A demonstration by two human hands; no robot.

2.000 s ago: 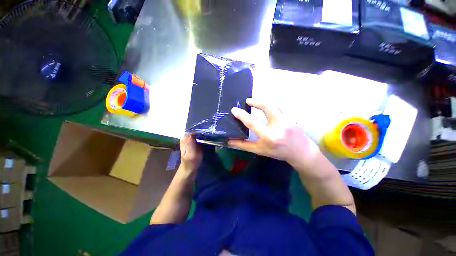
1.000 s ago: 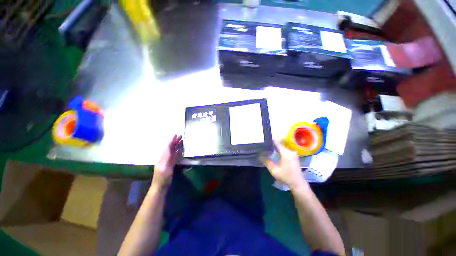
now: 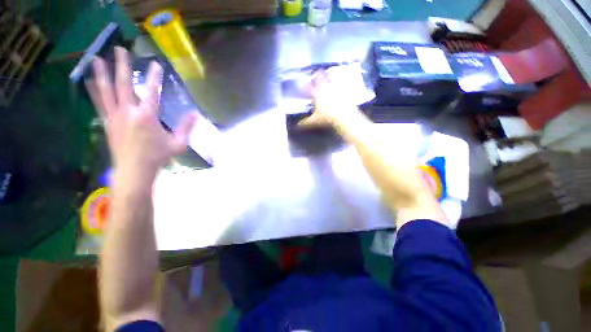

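Observation:
A black retail box [image 3: 173,97] lies at a slant on the left of the metal-topped table. My left hand [image 3: 136,123] is over its left side with fingers spread; whether it touches the box is unclear. My right hand [image 3: 329,104] is on another black retail box [image 3: 317,136] at the left end of the back row, thumb at the near side and fingers over the top. This hand and box are blurred. Two more black boxes [image 3: 415,74] [image 3: 479,74] stand to its right.
A tape dispenser [image 3: 97,211] is at the table's left, partly behind my left forearm. Another [image 3: 433,181] is at the right on white paper [image 3: 457,162], partly behind my right arm. A yellow roll [image 3: 173,42] stands at the back left. Flat cardboard [image 3: 534,185] is stacked right; an open carton [image 3: 48,295] is below left.
The box held between both hands at the front edge is gone from there; one now lies at the left. My left hand has moved up and left, my right hand up to the back row.

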